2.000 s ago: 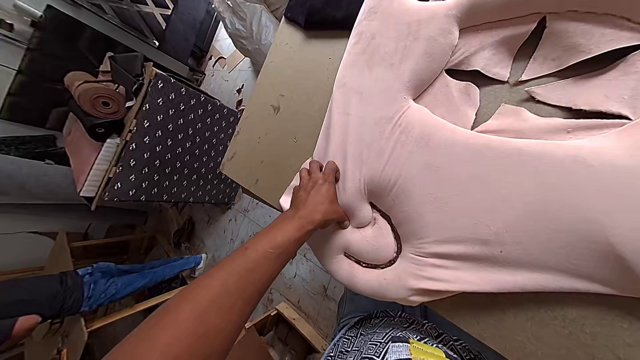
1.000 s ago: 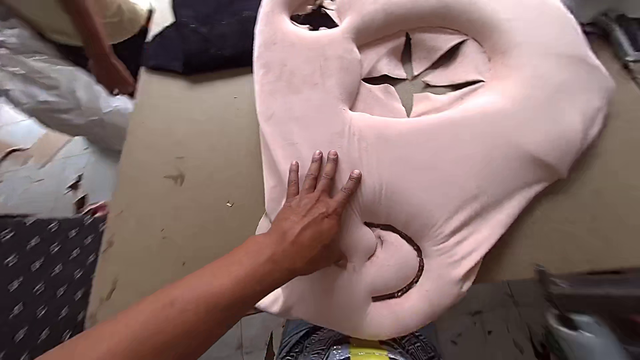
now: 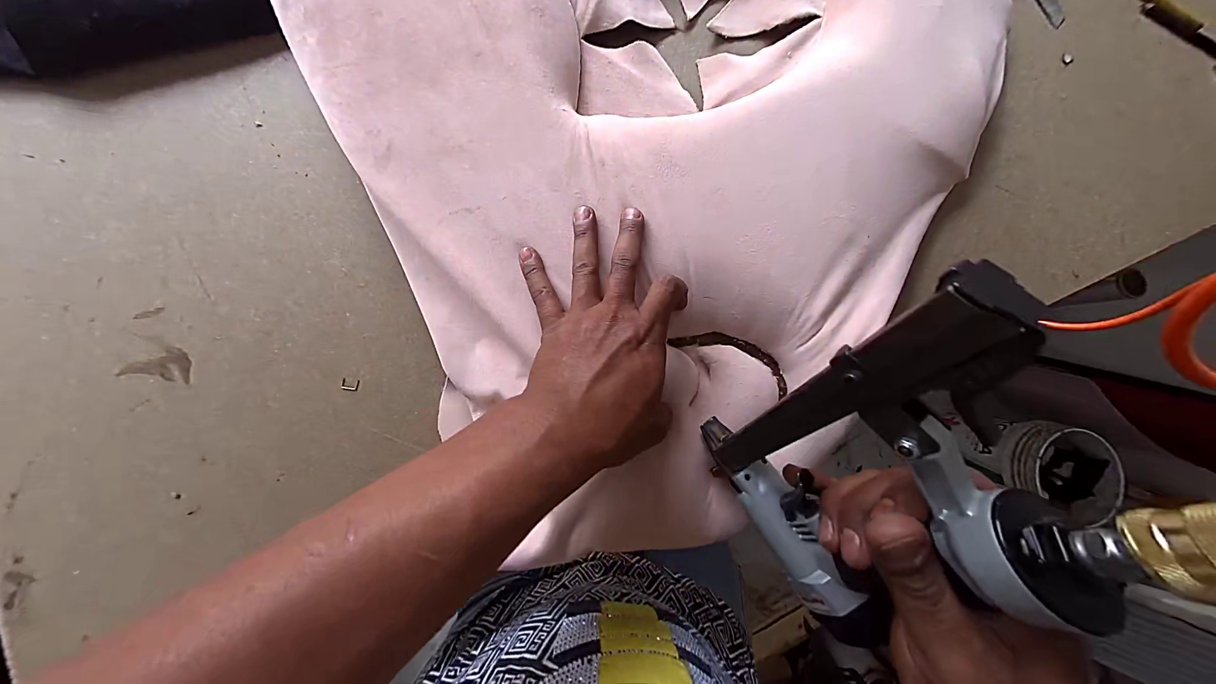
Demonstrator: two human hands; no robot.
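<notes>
A pale pink, fabric-like cover (image 3: 760, 209) is stretched over a shaped piece on the table, with slit flaps around an opening at the top. My left hand (image 3: 608, 370) presses on it, fingers spread. Just right of that hand a dark curved strip (image 3: 736, 344) runs around a rounded part of the cover. My right hand (image 3: 902, 551) grips a pneumatic staple gun (image 3: 883, 370), whose nose is over the cover near the lower end of the strip. Whether the nose touches the cover cannot be told.
A loose staple (image 3: 350, 384) lies on the tabletop (image 3: 190, 237). Dark cloth (image 3: 133, 33) is at the upper left. An orange air hose (image 3: 1183, 328) curls at the right edge, above an open cylindrical container (image 3: 1064, 475). A tool's end shows at the upper right.
My right hand has come into view holding the staple gun. My left hand was curled over the cover's edge two seconds ago; now it lies spread on top. The view has shifted closer over the table.
</notes>
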